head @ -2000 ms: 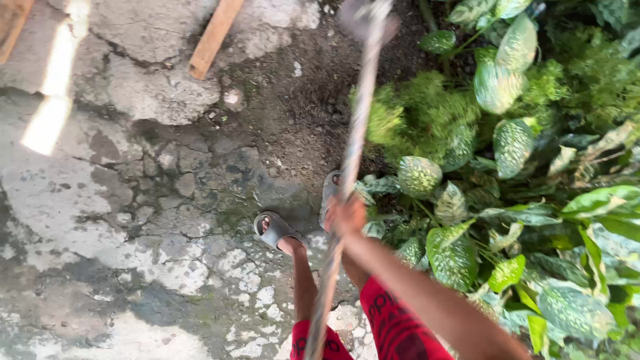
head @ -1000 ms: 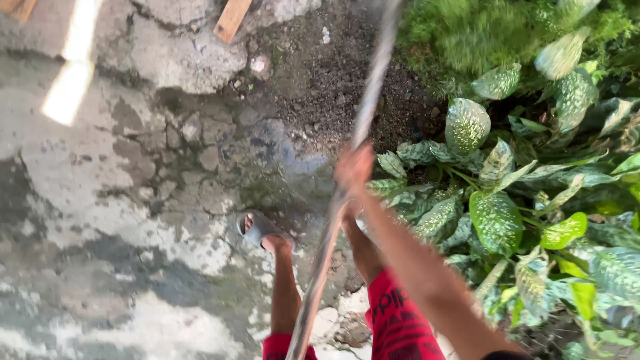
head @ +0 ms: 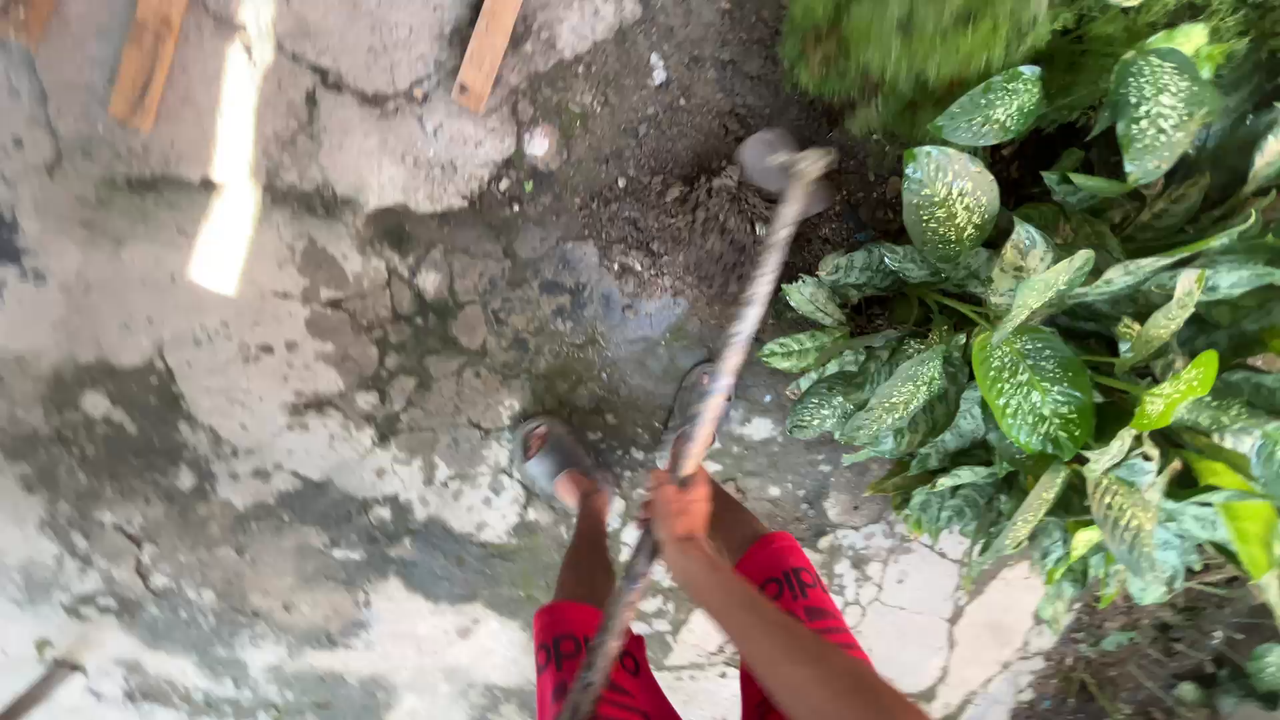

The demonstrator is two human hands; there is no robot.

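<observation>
My right hand (head: 682,510) is closed around the middle of a long wooden handle (head: 745,335), which slants from the bottom of the view up to the right. At its far end a blurred, rounded grey head (head: 768,160), seemingly of metal, hangs over or rests on dark soil (head: 700,200); contact cannot be told. The near end of the handle passes over my red shorts and out at the bottom edge. My left hand is out of view.
Leafy variegated plants (head: 1035,390) and feathery green growth (head: 910,50) border the soil on the right. My feet, in grey slides (head: 550,458), stand on cracked concrete (head: 270,400). Wooden boards (head: 487,55) lie at the top left; a stick end (head: 45,685) shows at bottom left.
The tool's far end, out of view a second ago, now shows over the soil. My right hand stays closed on the handle throughout.
</observation>
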